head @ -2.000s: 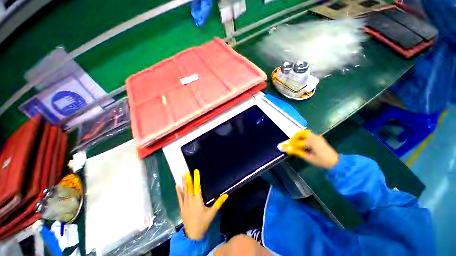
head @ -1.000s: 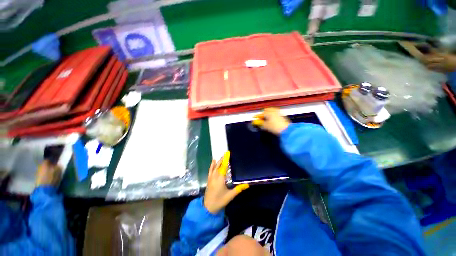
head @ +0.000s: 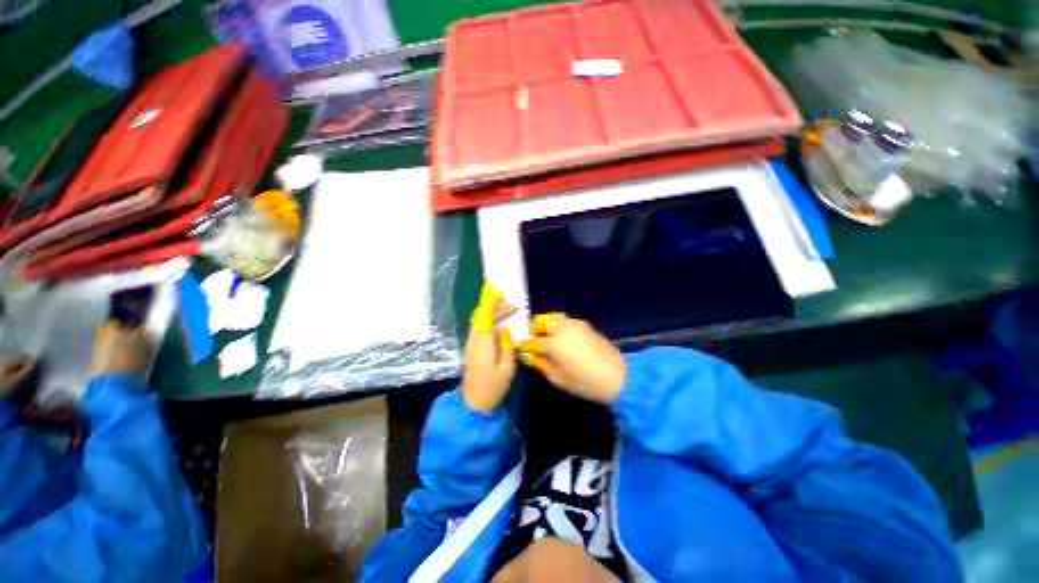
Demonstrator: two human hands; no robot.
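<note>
The black glossy panel point(head: 655, 264) lies face up on the white mat point(head: 501, 245). My left hand point(head: 490, 362) and my right hand point(head: 575, 358) meet at the panel's near left corner, with yellow cots on the fingertips. A small white wipe point(head: 518, 323) is pinched between the fingertips of both hands. Its far side is hidden by the fingers. Neither hand lies on the glass.
Red trays point(head: 615, 97) are stacked behind the mat. A white film stack point(head: 359, 262) in clear plastic lies to the left. Bottles on a plate point(head: 849, 205) stand at right, with crumpled clear film beyond. At far left are more red trays and another person's hand point(head: 123, 347).
My right hand has moved from the panel's far side to its near left corner, beside my left hand. My left hand has come off the panel's left edge. The view has tilted down.
</note>
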